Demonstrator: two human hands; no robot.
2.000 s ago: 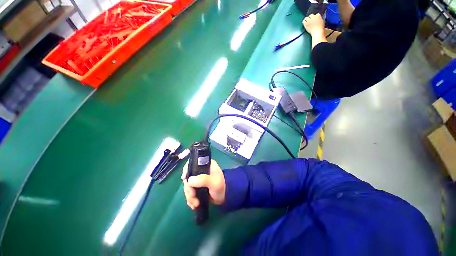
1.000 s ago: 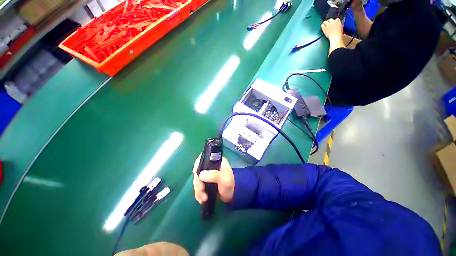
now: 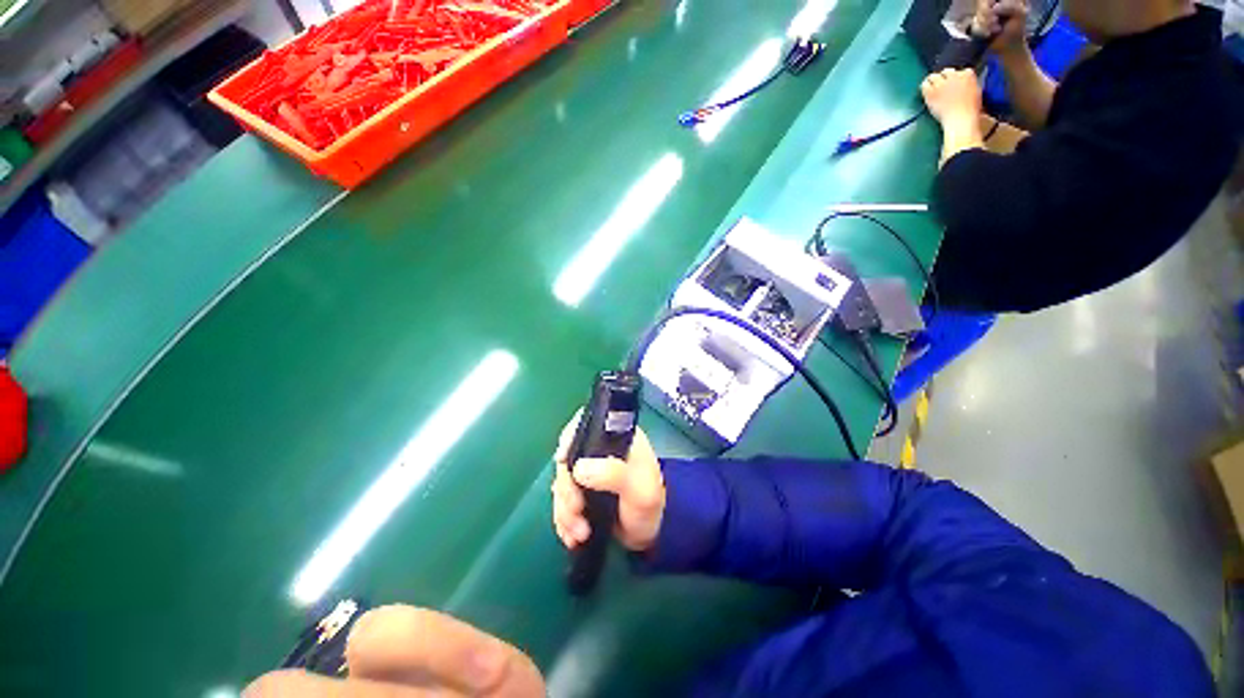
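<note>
My right hand [image 3: 610,487] is closed around the black electric screwdriver [image 3: 604,457], held upright over the green surface; its cord loops back over the feeder. My left hand [image 3: 416,657] is at the bottom edge, cut off and blurred, with its fingers against or over a black cable assembly [image 3: 325,638]. The silvery connector ends show beside the fingers; whether they are gripped is hidden. The white screw feeder [image 3: 696,426] stands beyond the screwdriver, with small screws [image 3: 774,311] in its open compartment.
An orange-red crate [image 3: 358,167] of red parts stands at the upper left. A grey adapter block [image 3: 849,293] and wires lie beside the feeder. Another cable [image 3: 750,93] lies farther up. A person in black [image 3: 1078,177] works at the upper right. A red object [image 3: 11,420] is at the left edge.
My left hand has come in from the bottom edge to the cable assembly, which now shows lower and farther left. My right hand still holds the screwdriver. The whole view has shifted.
</note>
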